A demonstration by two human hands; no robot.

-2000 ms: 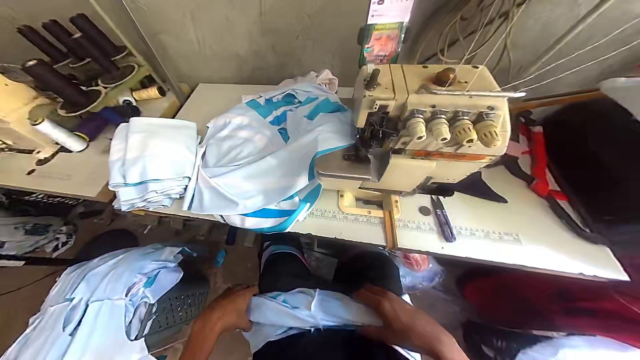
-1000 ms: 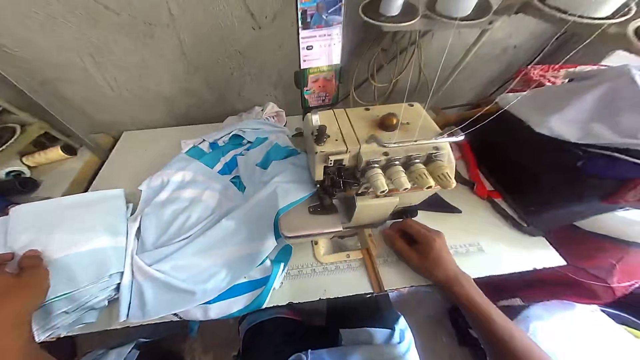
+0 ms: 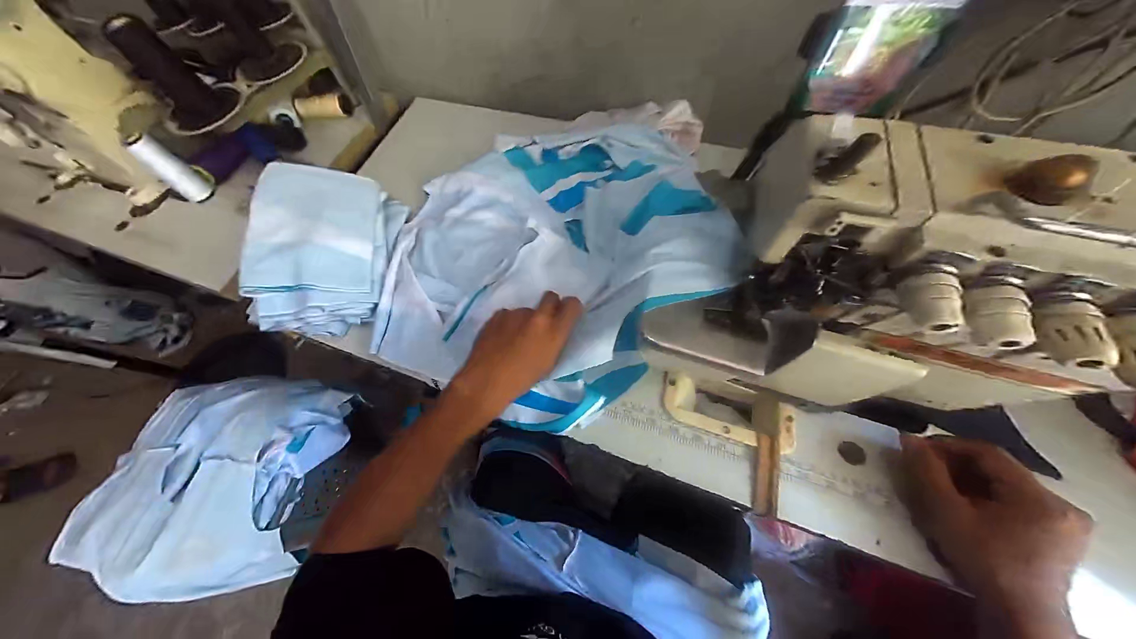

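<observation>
My left hand [image 3: 524,342] rests with bent fingers on a light blue and teal printed garment [image 3: 577,222], which lies spread on the table left of the overlock sewing machine [image 3: 958,257]; its fingertips seem to pinch the cloth. Over the table's right part, my right hand [image 3: 994,506] is blurred, its fingers curled, below the machine; whether it holds something cannot be told. A folded stack of light blue cloth pieces [image 3: 311,231] sits left of the garment. More light blue cloth [image 3: 603,568] lies across my lap.
A pile of light blue cloth [image 3: 204,488] hangs over a perforated basket [image 3: 324,493] at lower left. Thread cones [image 3: 164,75] and another machine [image 3: 67,67] stand at upper left. A phone [image 3: 879,53] is behind the overlock machine. Dark fabric [image 3: 967,426] lies beneath it.
My left hand has moved right from the folded stack onto the spread garment. The scissors seen on the table two seconds ago no longer show there. The view has shifted.
</observation>
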